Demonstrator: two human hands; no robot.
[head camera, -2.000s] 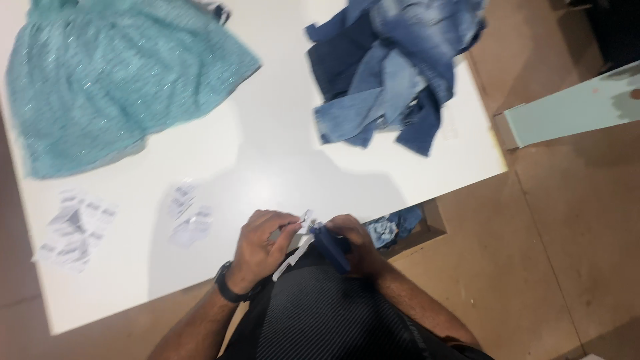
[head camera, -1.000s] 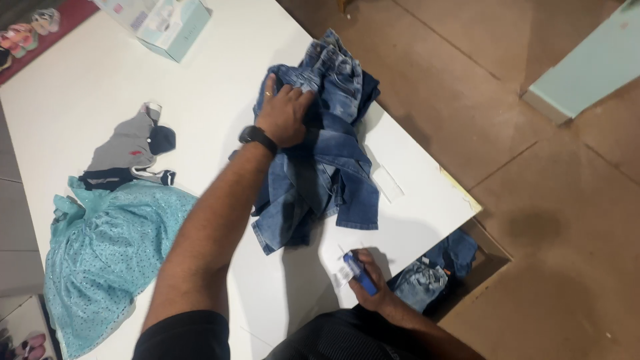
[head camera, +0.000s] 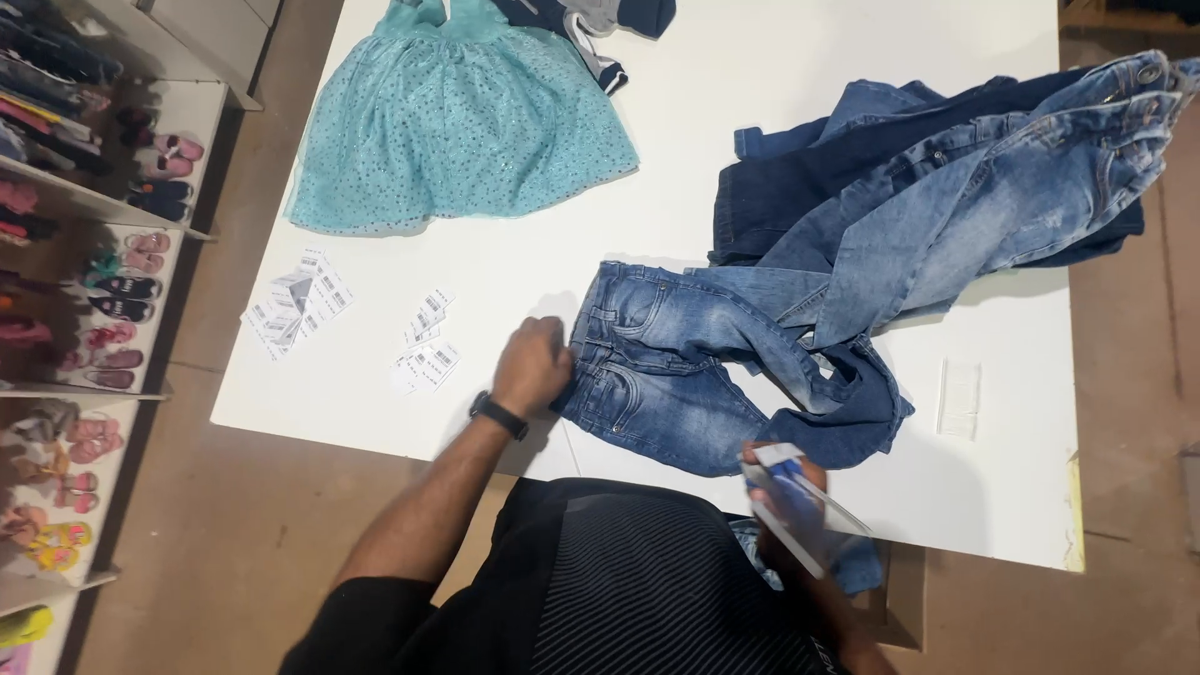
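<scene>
A small pair of blue jeans (head camera: 656, 356) lies spread on the white table (head camera: 600, 225). My left hand (head camera: 532, 366), with a dark watch at the wrist, grips the waistband at its left end. My right hand (head camera: 787, 487) is at the lower edge of a trouser leg, closed around a blue handheld tool (head camera: 792, 492), blurred, with white strips beside it; it looks like a tagging gun. More jeans (head camera: 937, 187) are heaped at the upper right, overlapping the legs of the spread pair. Printed paper labels (head camera: 300, 305) and a smaller group of labels (head camera: 429, 347) lie left of my left hand.
A turquoise glitter dress (head camera: 469, 131) and grey and navy garments (head camera: 600, 28) lie at the far side. A clear plastic piece (head camera: 959, 398) rests near the right edge. Below that edge, a box (head camera: 905, 600) holds denim. Shelves with small shoes (head camera: 122, 309) stand at left.
My left hand has left the denim pile and now holds the waistband of one pair, drawn out toward me. My right hand still holds the blue tool. The view has turned.
</scene>
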